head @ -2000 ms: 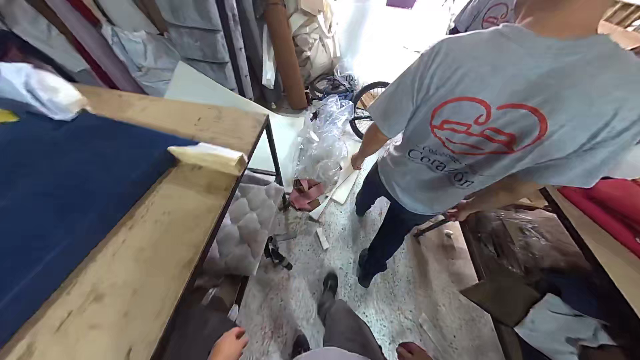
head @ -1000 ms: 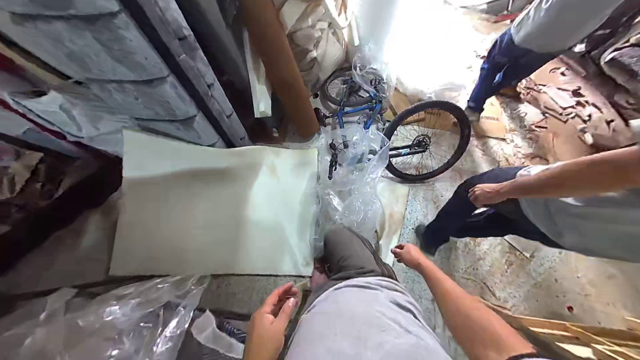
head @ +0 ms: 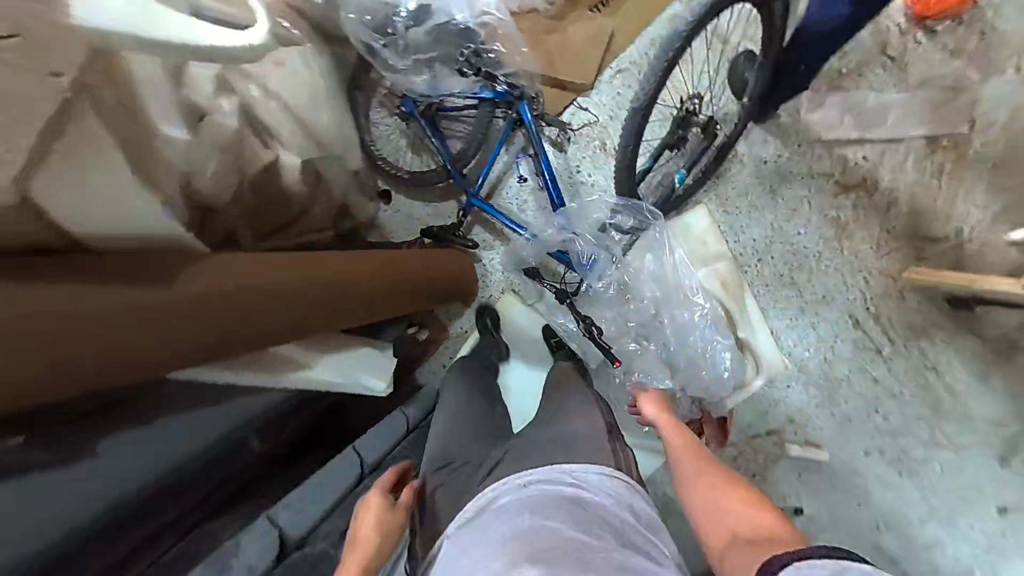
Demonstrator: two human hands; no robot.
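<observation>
My left hand [head: 382, 512] hangs beside my left thigh, fingers loosely curled, holding nothing. At the near edge of a heap of clear plastic sheeting [head: 672, 312] is my right hand [head: 650, 406], its fingers curled; whether it grips the plastic I cannot tell. Above lies a blue bicycle frame [head: 488, 160], with a black handlebar [head: 576, 316] pointing towards my right hand. The plastic partly covers the frame's near end. Beyond it, to the right, a bicycle wheel [head: 640, 144] with a black tyre leans upright.
A thick brown roll [head: 240, 312] juts in from the left, above a dark upholstered piece [head: 320, 488]. My feet are on a pale sheet [head: 520, 360]. Another pale sheet [head: 720, 272] lies beside the plastic. Flat cardboard [head: 568, 40] is behind the bicycle, and a wooden strip [head: 960, 282] at right.
I have moved up close to the bicycle and plastic, and the view has turned. My right hand is now at the plastic's edge. The co-worker seen at right has mostly left the view.
</observation>
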